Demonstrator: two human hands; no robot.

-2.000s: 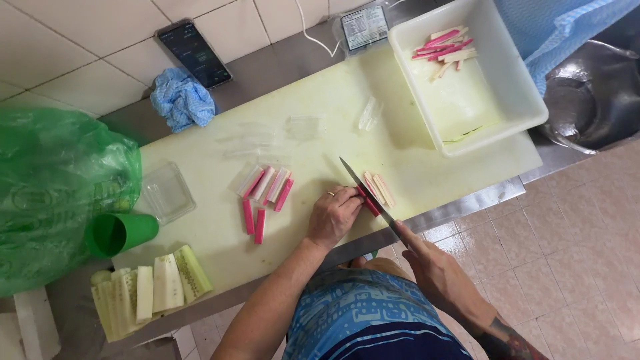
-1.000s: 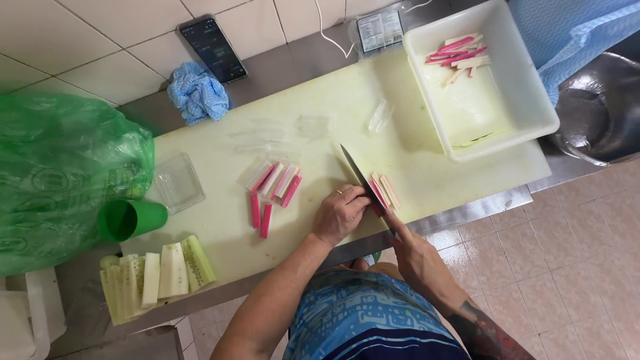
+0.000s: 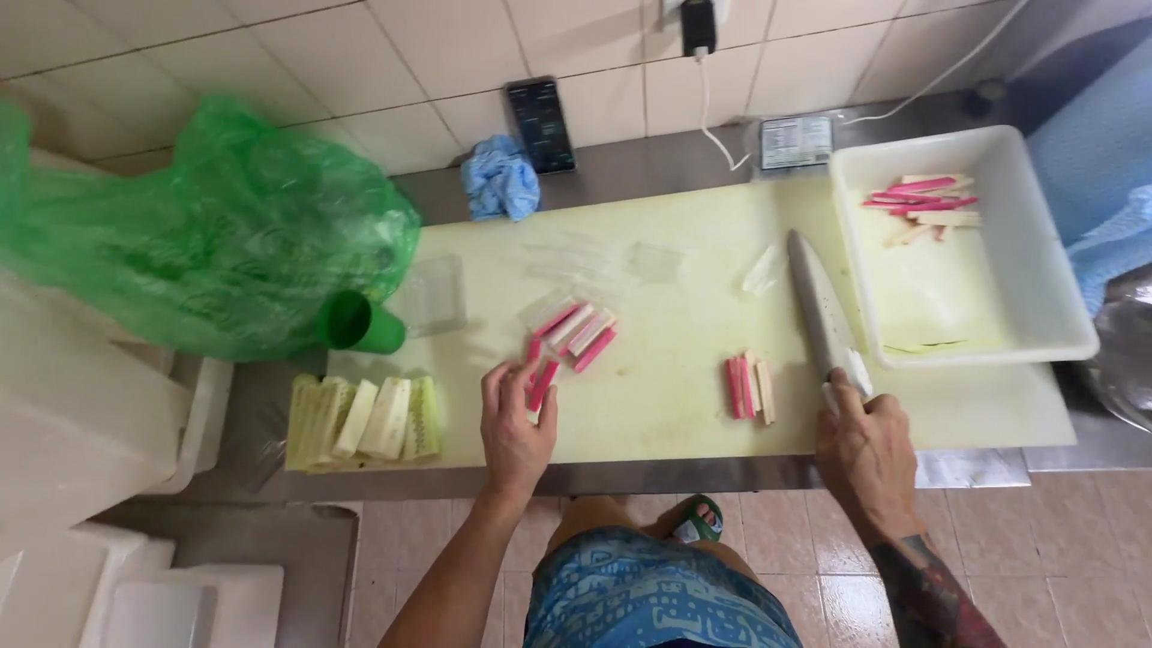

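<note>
My left hand (image 3: 519,423) reaches over the cutting board (image 3: 666,405), its fingertips at a pink-and-white stick (image 3: 543,385), likely a crab stick; whether it grips the stick I cannot tell. Several more such sticks (image 3: 580,333) lie just above, some in clear wrap. My right hand (image 3: 866,441) is closed around the handle of a kitchen knife (image 3: 814,292), whose blade points away over the board beside the white tub. Between my hands lies a small group of cut pink and white strips (image 3: 749,389). Pale green vegetable pieces (image 3: 387,418) stand in a row at the board's left end.
A white plastic tub (image 3: 981,337) at the right holds more strips (image 3: 927,202). A clear tray (image 3: 434,295), a green cup (image 3: 360,324) and a green plastic bag (image 3: 270,243) are at the left. Along the wall are a blue cloth (image 3: 501,178), a phone (image 3: 540,124) and a white cable (image 3: 715,135).
My left hand has left the cut strips and moved left to the whole sticks. The knife, in my right hand, has moved right, away from the strips. The view has shifted.
</note>
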